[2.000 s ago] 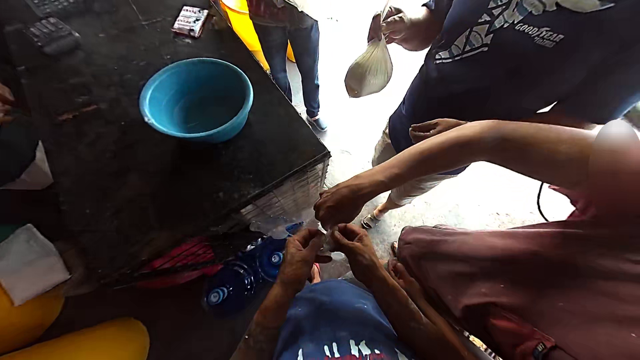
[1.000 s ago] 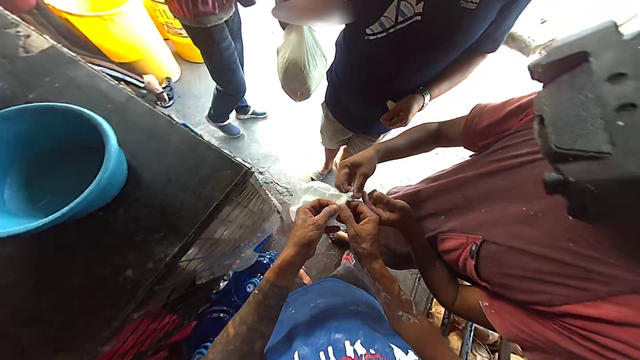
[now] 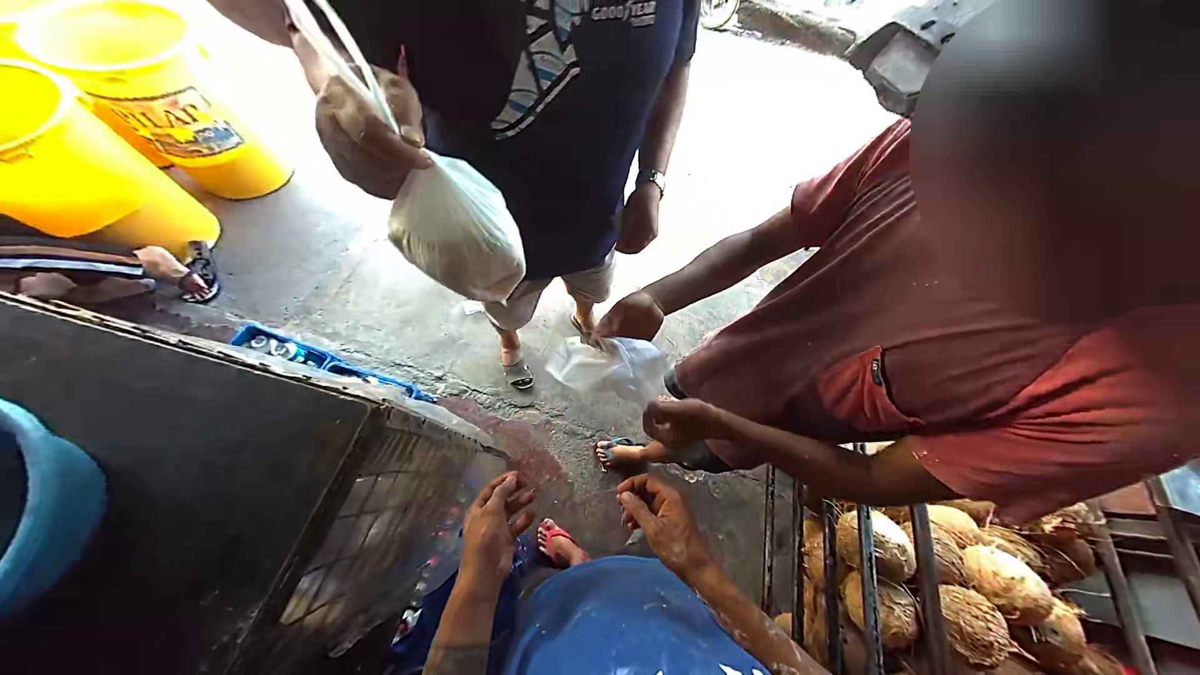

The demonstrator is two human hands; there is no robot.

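My left hand (image 3: 499, 525) is raised at the lower middle, fingers loosely curled and apart, holding nothing. To its right my right hand (image 3: 661, 520) hangs in the air with bent fingers and no object in it. Beyond both, a person in a red shirt holds a translucent plastic bag (image 3: 614, 367) between two hands, apart from mine. A person in a dark blue shirt carries a tied plastic bag with pale contents (image 3: 457, 230) at the upper middle.
A dark table (image 3: 187, 422) with a blue basin (image 3: 80, 516) fills the left. Yellow bins (image 3: 225, 159) stand at the upper left, near a blue crate (image 3: 328, 361). Husked coconuts (image 3: 970, 619) lie behind metal bars at the lower right.
Both my hands have let go of the small plastic bag and moved apart, back from the person in red, who now holds it alone. The view has swung right.
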